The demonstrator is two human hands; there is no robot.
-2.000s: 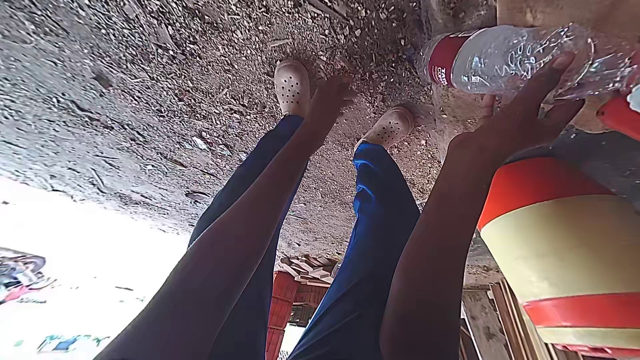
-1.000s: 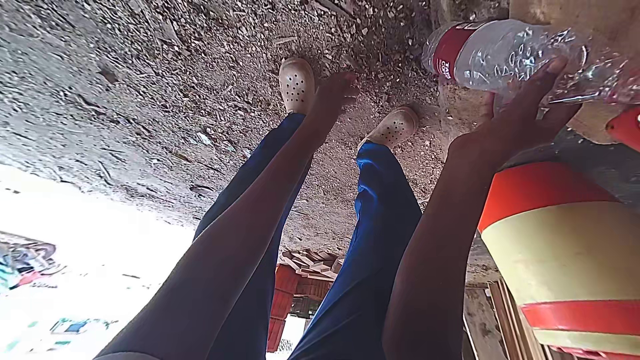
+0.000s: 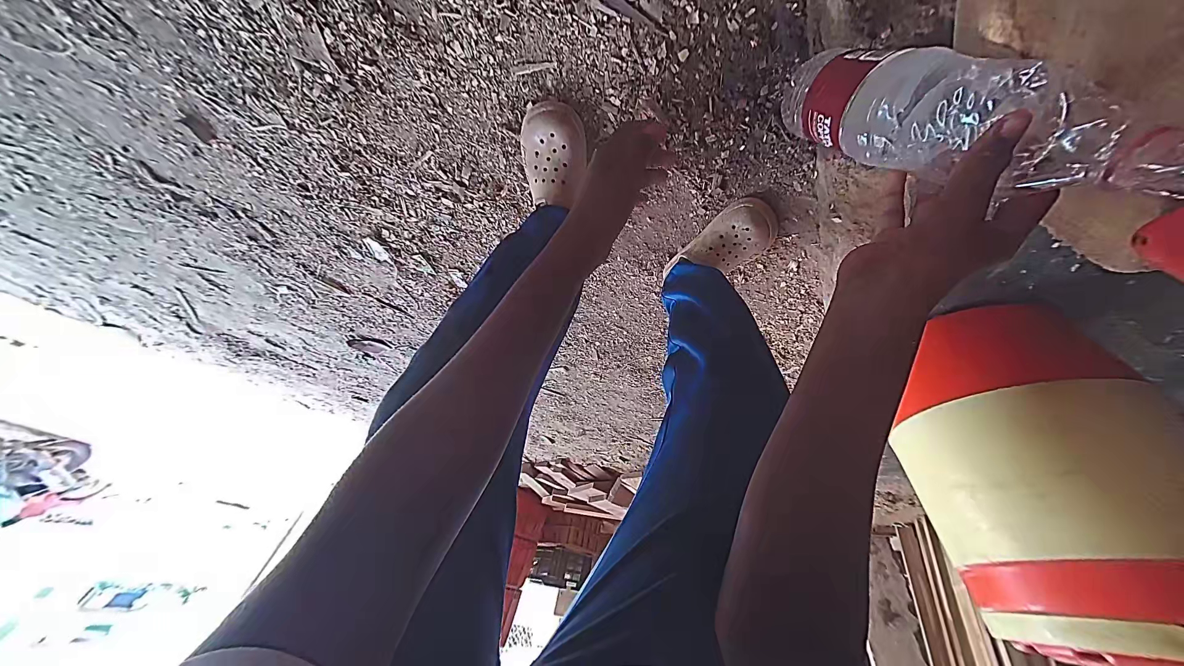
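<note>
My left hand [image 3: 629, 166] hangs over the littered ground between two tan perforated clogs [image 3: 553, 155], its fingers loosely bent and apart, with nothing visible in it. At the upper right a clear plastic bottle [image 3: 934, 102] with a dark red label lies sideways in the picture, its neck toward the right edge. My right hand [image 3: 962, 208] is at the bottle, fingers spread. One finger overlaps its middle, and another points up just below its body. Whether the hand grips the bottle or only rests against it cannot be told.
Below my right hand stands a large cream container with red-orange bands [image 3: 1045, 462]. Wood chips and scraps cover the rough ground [image 3: 305, 185]. Wooden strips [image 3: 943, 592] lean beside the container. Stacked reddish blocks [image 3: 578, 490] show between my blue-trousered legs [image 3: 703, 370].
</note>
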